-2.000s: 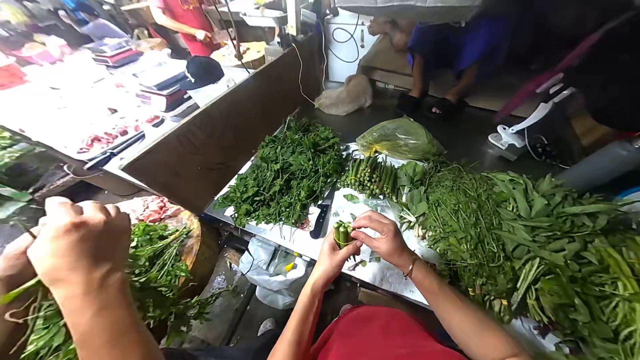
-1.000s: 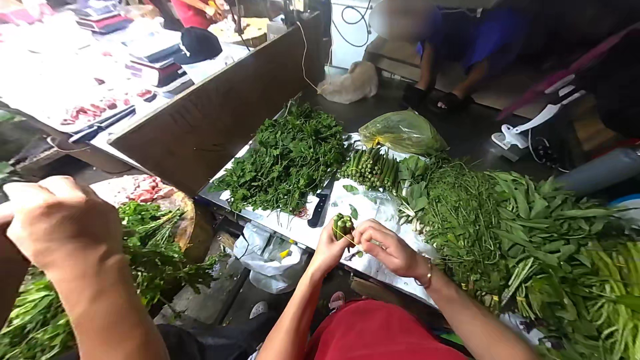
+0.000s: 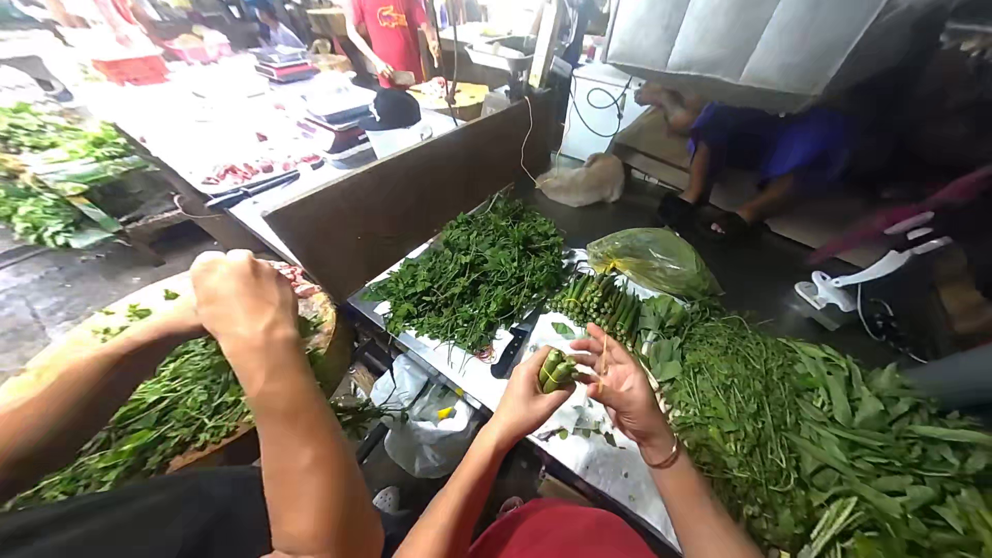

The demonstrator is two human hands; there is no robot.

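Observation:
My left hand (image 3: 535, 395) grips a small bundle of green vegetable stalks (image 3: 556, 370), with a thin band around it. Close at its right, my right hand (image 3: 620, 384) has its fingers spread, and a thin yellowish rubber band (image 3: 604, 360) hangs stretched on them. Beyond both hands lie several tied bundles of green stalks (image 3: 597, 298). A knife with a black handle (image 3: 509, 353) rests on the table's white cover, left of my hands, beside a heap of leafy greens (image 3: 484, 271).
Long leafy greens (image 3: 876, 442) cover the table's right side. A yellow-green plastic bag (image 3: 655, 260) lies behind the bundles. A white plastic bag (image 3: 430, 434) hangs at the near edge. At left, a co-worker's arms (image 3: 256, 333) reach over a basket of greens. A wooden partition (image 3: 411, 201) stands behind.
My right hand has come away from the bundle and its fingers have spread, with a band now visible on them. The co-worker's hands at left have moved to the right in view.

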